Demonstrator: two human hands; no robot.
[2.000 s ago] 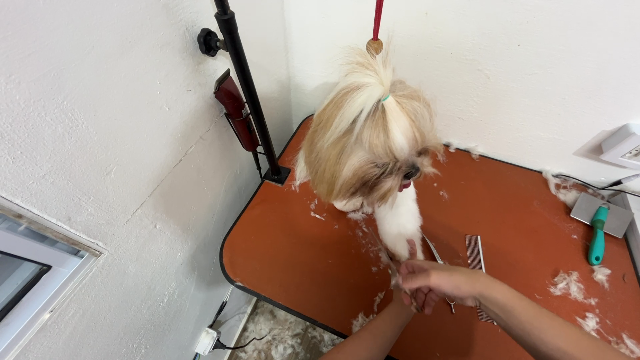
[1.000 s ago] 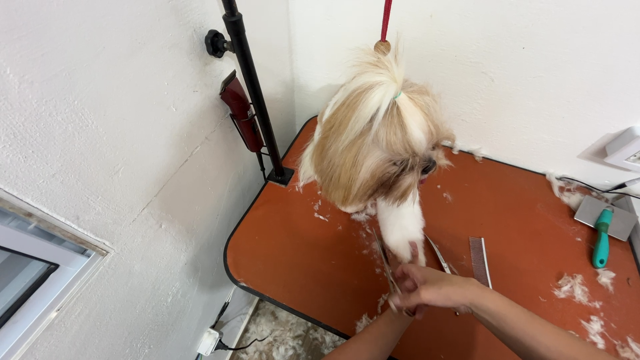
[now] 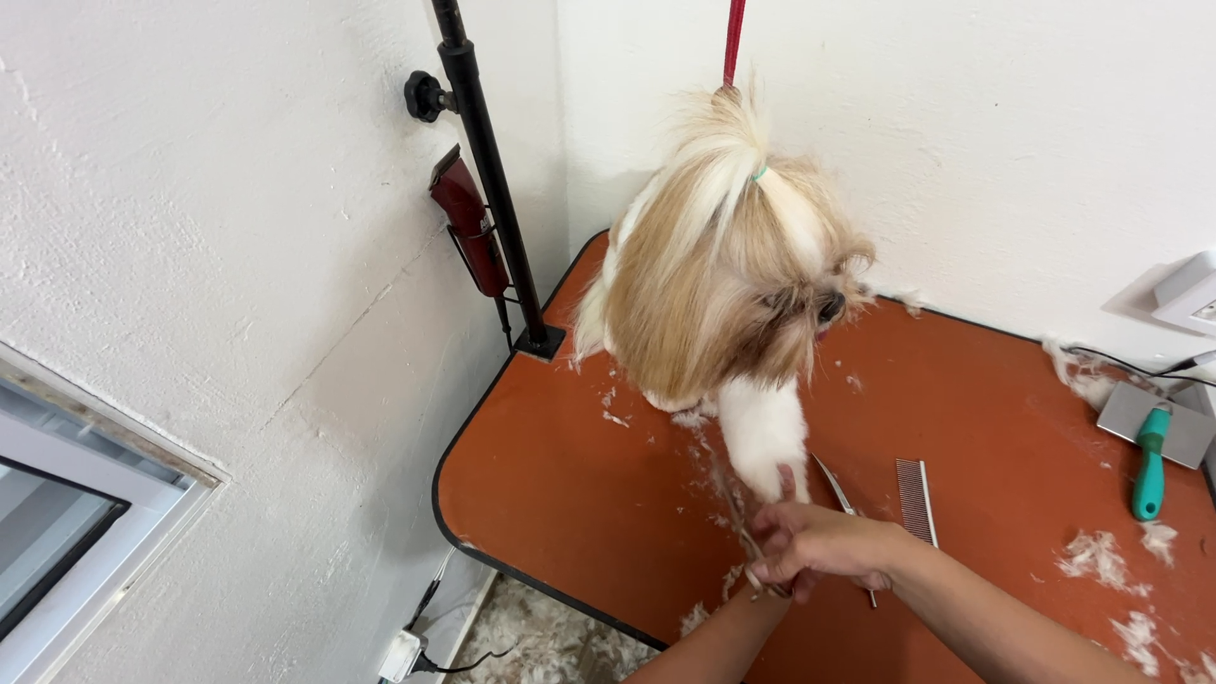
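A long-haired, cream and tan dog (image 3: 722,275) with a topknot sits on the orange grooming table, a white front leg (image 3: 763,432) extended. My right hand (image 3: 817,543) crosses over my left at the lower leg, a finger against the fur. Blurred scissors (image 3: 739,518) point up and left beside the paw, their handles at my right fingers. Mostly hidden beneath is my left hand (image 3: 806,581), near the paw; its grip cannot be made out. Curved scissors (image 3: 840,489) lie right of the leg, partly covered by my hand. A metal comb (image 3: 916,502) lies farther right.
A black post (image 3: 494,180) stands at the table's (image 3: 541,513) left back corner, holding a dark red clipper (image 3: 470,223). A red tether (image 3: 733,43) hangs behind the dog's head. A green-handled slicker brush (image 3: 1150,465) and fur clumps (image 3: 1092,556) lie at right. Walls adjoin the table.
The dog's head has turned and lowered somewhat toward the right. My hands stay crossed by the front paw, with small shifts of the fingers and scissors.
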